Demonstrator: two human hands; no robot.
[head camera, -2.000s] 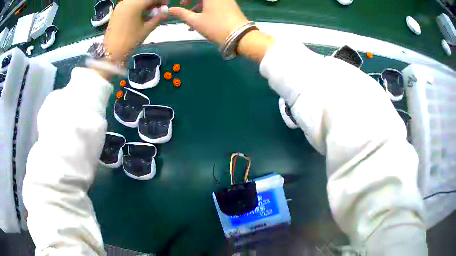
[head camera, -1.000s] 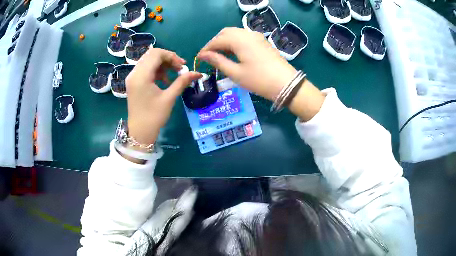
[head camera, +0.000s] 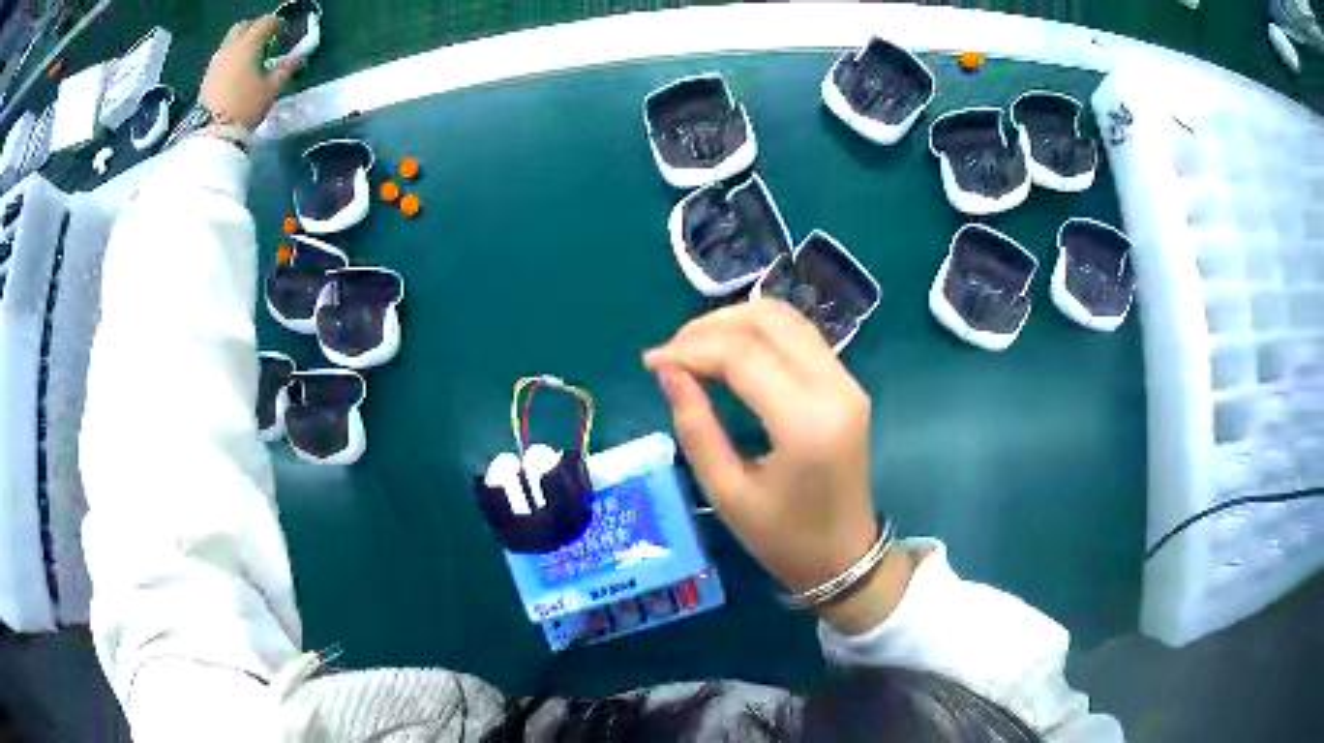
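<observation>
The light-blue tester (head camera: 624, 559) lies on the green mat with its screen lit. The black cradle (head camera: 534, 508) sits on its left part, with two white earbuds (head camera: 523, 476) in it and a loop of coloured wires (head camera: 553, 392) above. My right hand (head camera: 770, 436) hovers right of the tester, thumb and index fingertips together, nothing visible between them. My left hand (head camera: 244, 76) reaches to the far left, fingers at the left edge of an open charging case (head camera: 296, 35) on the belt; whether they grip it is unclear.
Several open charging cases (head camera: 985, 286) stand on the mat at right, centre and left (head camera: 359, 315). Small orange pieces (head camera: 410, 170) lie near the left ones. Foam trays stand at left (head camera: 44, 276) and right (head camera: 1249, 334), the right one crossed by a black cable. A white rail (head camera: 581, 47) borders the belt.
Both hands have left the cradle, where the two earbuds now sit uncovered. My left hand has moved to the far-left case; my right hand has moved down and right. The view has shifted towards the belt.
</observation>
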